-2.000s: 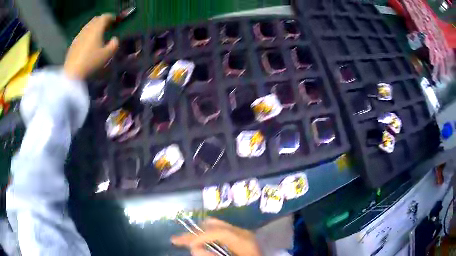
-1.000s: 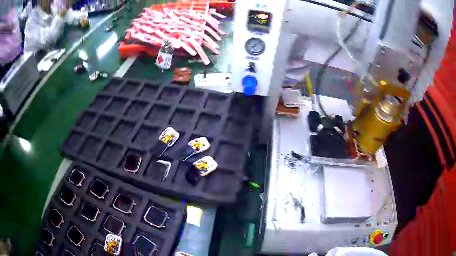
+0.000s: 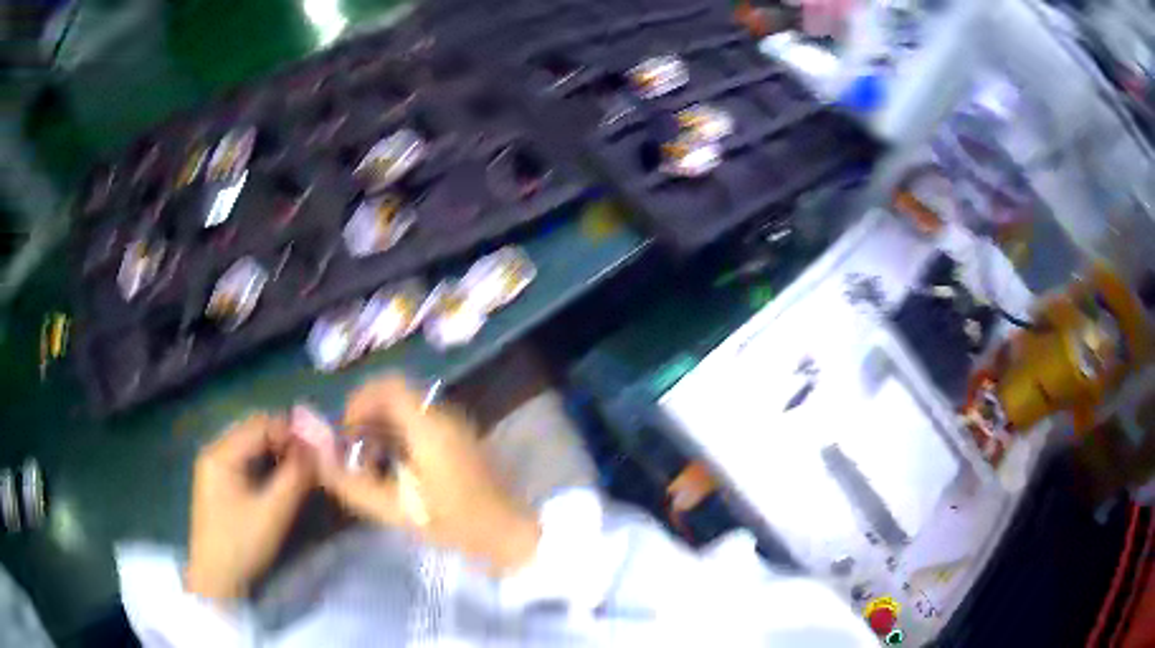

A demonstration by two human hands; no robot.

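Observation:
The picture is blurred. My left hand point(image 3: 241, 500) and my right hand point(image 3: 437, 468) are close together over the bench's front edge. My left fingers pinch a small pinkish thing point(image 3: 314, 437), which looks like a smartwatch case; my right fingertips are beside or on it, contact unclear. A pale slim piece in my right hand looks like tweezers point(image 3: 412, 494); their tips are not clear. Several open cases with yellow insides point(image 3: 456, 313) lie in a row at the bench edge. More cases point(image 3: 380, 224) lie on the large black foam tray point(image 3: 139, 361).
A second black foam tray point(image 3: 760, 190) with a few cases adjoins at the upper right. The white press machine point(image 3: 747, 405) stands at right, with a yellow cylinder-like part point(image 3: 1058, 355) and a red emergency stop button point(image 3: 883, 616). Small striped pieces point(image 3: 23, 494) lie at far left.
The view has swung back left from the machine to the bench. Both hands are now in view together, with a small pinkish thing between them; neither hand showed clearly one second ago.

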